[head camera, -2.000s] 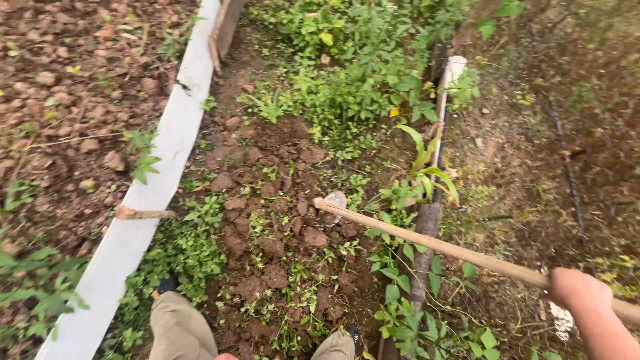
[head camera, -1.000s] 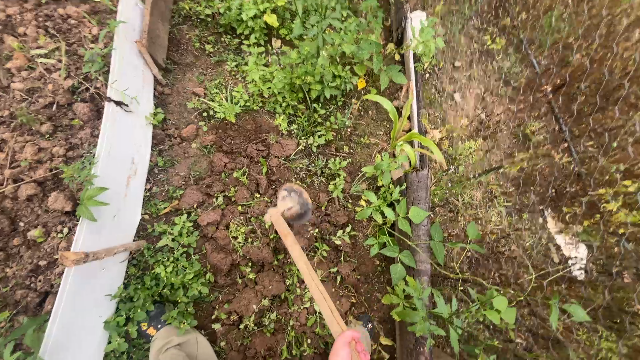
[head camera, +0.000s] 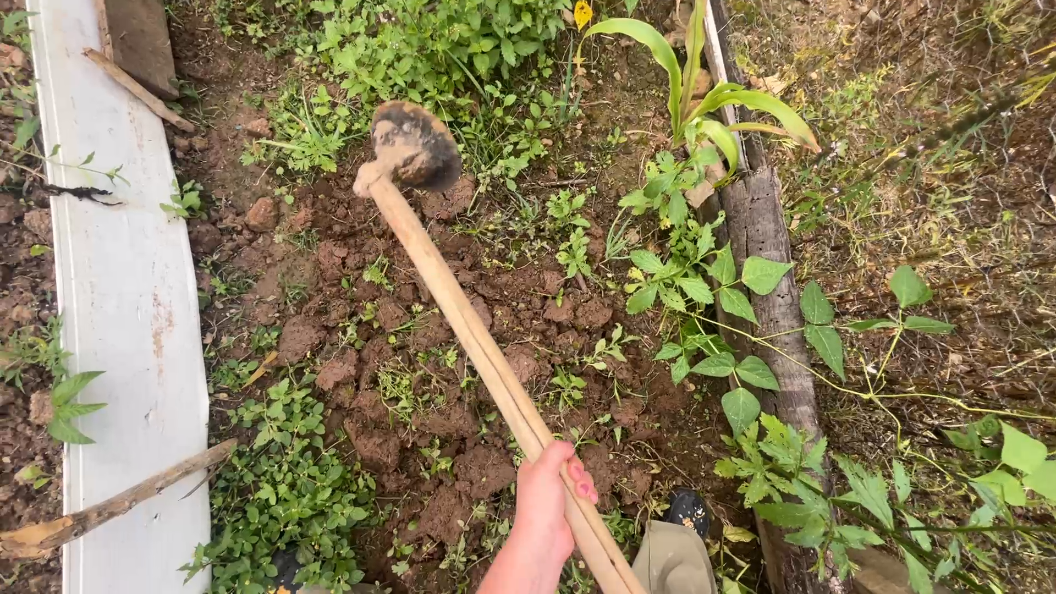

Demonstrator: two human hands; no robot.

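Note:
My left hand [head camera: 549,503] is closed around the wooden handle of a hoe [head camera: 462,318], low in the middle of the view. The handle slants from the lower right up to the left. At its far end the rounded, soil-caked metal blade [head camera: 425,148] appears above the bed, by the green weeds [head camera: 437,41]. Broken brown soil clods [head camera: 388,412] with small scattered weeds lie under the handle. The handle's near end runs out of the bottom edge, and my right hand is not in view.
A white plank [head camera: 132,297] edges the bed at left, with a stick [head camera: 124,499] across it. A weathered log [head camera: 771,305], a leafy vine [head camera: 738,371] and a long-leaved plant [head camera: 693,99] line the right side, beside wire mesh. A shoe [head camera: 687,510] shows below.
The hoe's blade has moved forward from over the clods toward the weeds. My left hand has come further into view on the handle. The right hand, seen two seconds ago, is out of view.

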